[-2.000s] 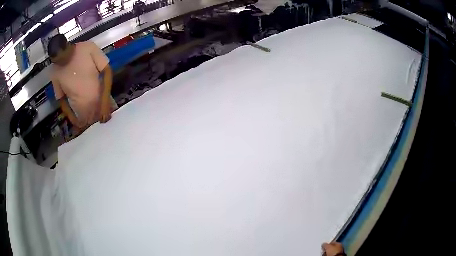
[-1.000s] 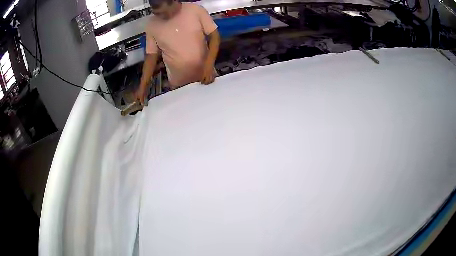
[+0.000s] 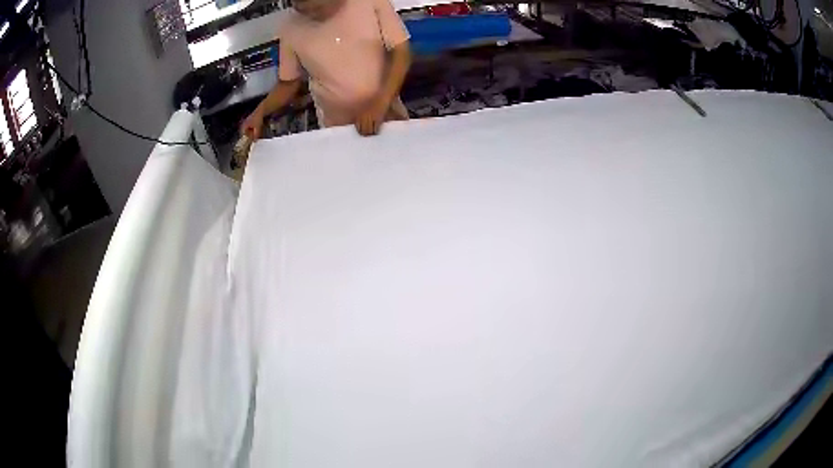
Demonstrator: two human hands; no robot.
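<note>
White fabric [image 3: 511, 274] lies spread over the long table and fills most of the view. Its left edge runs down beside loose folds next to the white fabric roll [image 3: 123, 302] at the left. At the far edge a person [image 3: 342, 64] in a light pink shirt rests one hand on the fabric. The person's other hand is at the far left corner, by a small pale object [image 3: 241, 146] too small to make out. Neither of my hands is in the picture.
A yellow-green fabric weight [image 3: 690, 101] lies at the far edge, with another [image 3: 824, 109] at the right rim. A thin black cord [image 3: 119, 128] hangs over the roll's far end. The blue table edge strip [image 3: 795, 411] shows at the lower right. Dark cloth heaps [image 3: 566, 73] lie beyond.
The view has swung left since the first frame, and my hand at the lower edge is gone from it. The person's hand has moved up and the fabric's far left corner now lies straighter.
</note>
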